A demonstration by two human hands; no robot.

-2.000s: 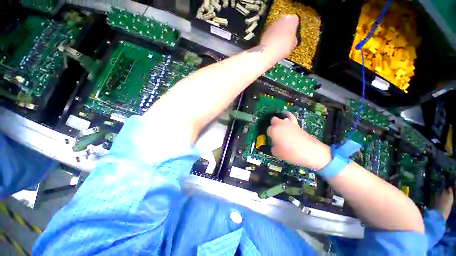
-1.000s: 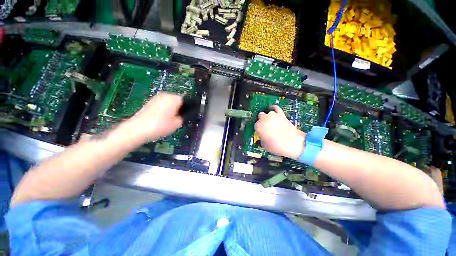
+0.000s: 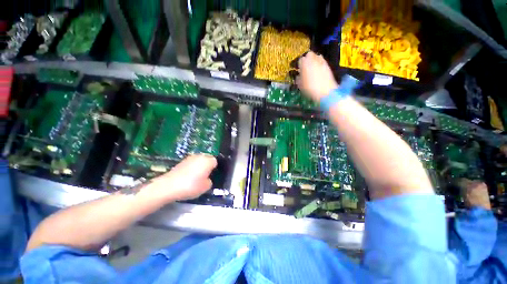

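Observation:
A green printed circuit board sits in a black carrier left of centre. My left hand is over its near right corner, fingers curled; I cannot tell if they hold anything. A second green board lies right of centre, with a small yellow block standing on it. My right hand, with a light blue wrist strap, is at the right edge of the bin of yellow-gold components. Its fingertips are partly hidden and any part in them cannot be made out.
A bin of pale cylindrical components stands left of the gold bin, a bin of yellow blocks to the right. Green components are at far left. A metal rail runs along the near side. Another person's hand is at right.
My right hand has left the right board and moved up to the gold bin. My left hand went from that bin to the left board, then down towards its near edge.

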